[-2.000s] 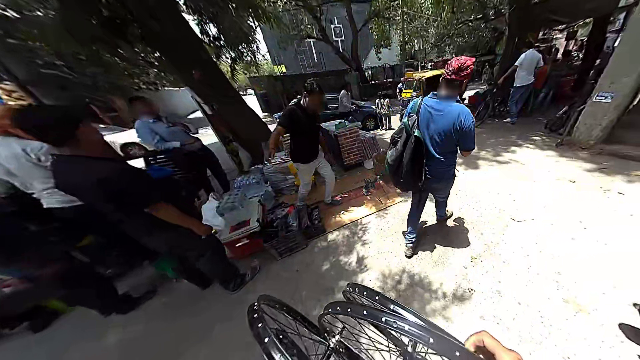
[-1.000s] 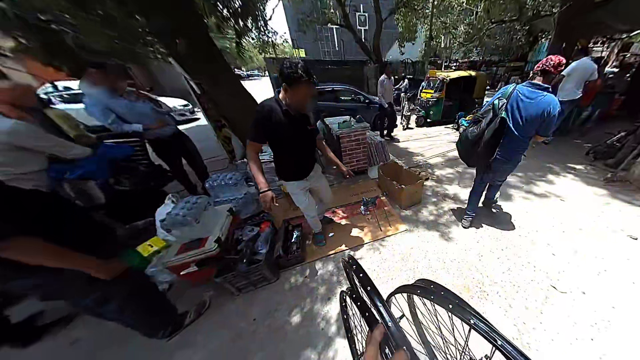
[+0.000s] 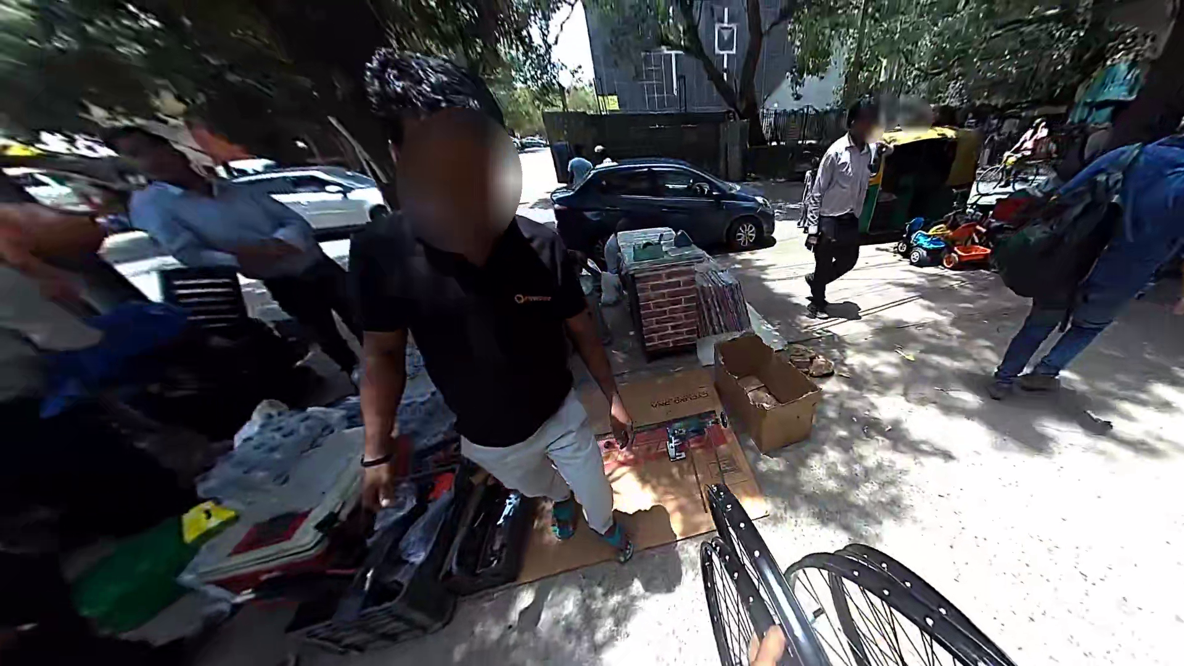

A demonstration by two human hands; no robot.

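Several black bicycle wheel rims with spokes rise from the bottom edge, right of the middle, over sunlit pavement. Part of one of my hands shows at the bottom edge with fingers against the rim of a left-hand wheel; it appears to be my right hand, and most of it is cut off. How firmly the fingers close on the rim cannot be seen. My left hand is out of the frame. The wheels stand just in front of a flattened cardboard sheet, on which small packaged parts lie.
A person in a black shirt stands on the cardboard. Black crates of goods are at lower left, an open cardboard box beyond the wheels. A person with a backpack is at right, another in a light shirt behind; a dark car stands farther back.
The person in the black shirt appears much closer. The person with the backpack has shifted toward the right edge. My view has turned and moved forward, with the wheels still in front.
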